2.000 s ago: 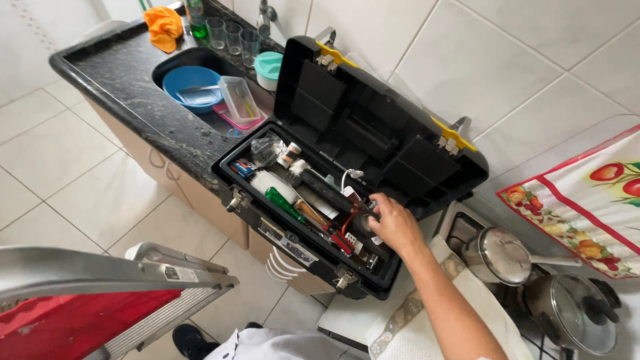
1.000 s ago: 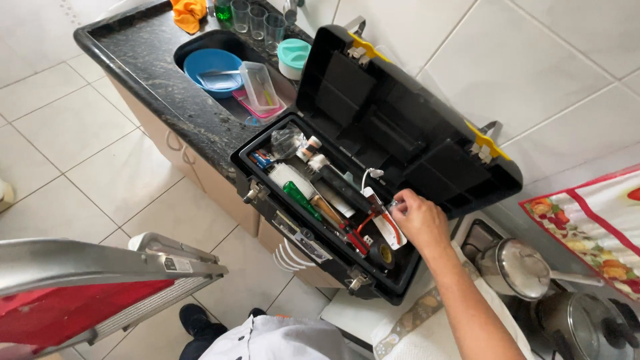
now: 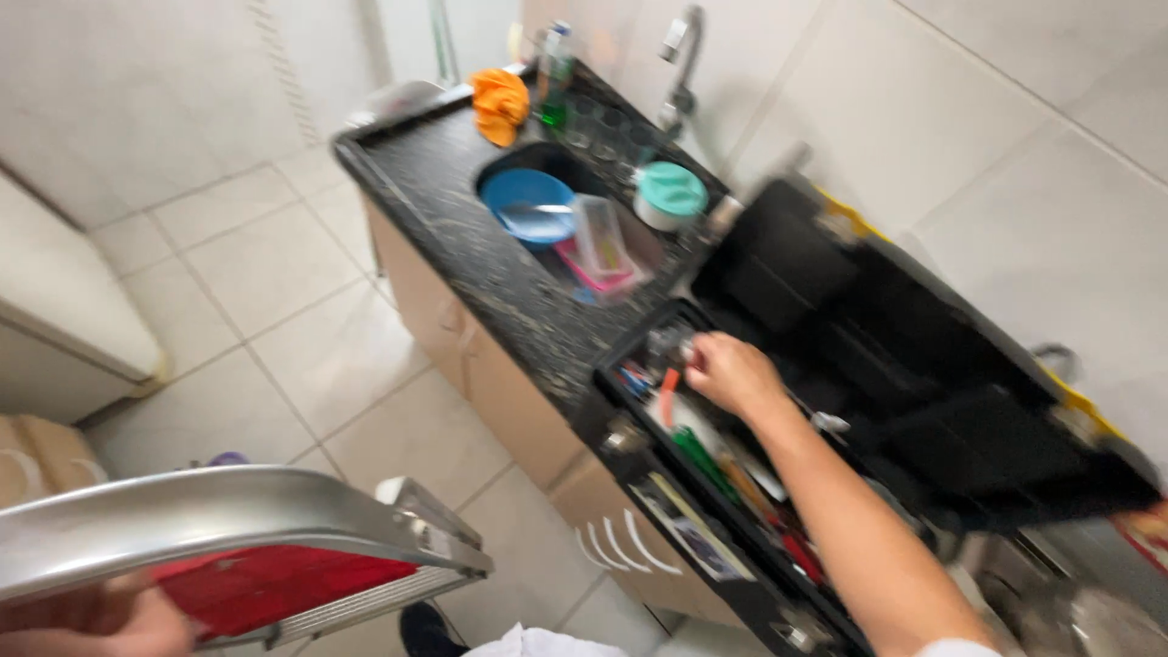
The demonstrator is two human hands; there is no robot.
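My right hand (image 3: 735, 372) is over the far left end of an open black toolbox (image 3: 675, 493), its fingers closed around a small thing, beside an orange-red strip (image 3: 669, 398). Blur hides what exactly the fingers hold. Near it in the toolbox lie a clear plastic bag (image 3: 666, 342), a green-handled tool (image 3: 703, 461) and red-handled tools (image 3: 801, 557). At the lower left, my left hand (image 3: 137, 616) is by the metal frame of a stepladder (image 3: 301, 497) with a red panel; its fingers are partly hidden and blurred.
A black stone counter (image 3: 411, 201) holds a sink with a blue bowl (image 3: 527, 205) and clear plastic container (image 3: 598, 242). A teal-lidded tub (image 3: 671, 194), an orange cloth (image 3: 500, 105) and glasses stand around it. The raised toolbox lid (image 3: 876, 365) leans near the tiled wall. Pots are at lower right.
My right hand has moved from the toolbox's right part to its left end, by the clear bag. My left hand has come into view at the stepladder. The view has swung left.
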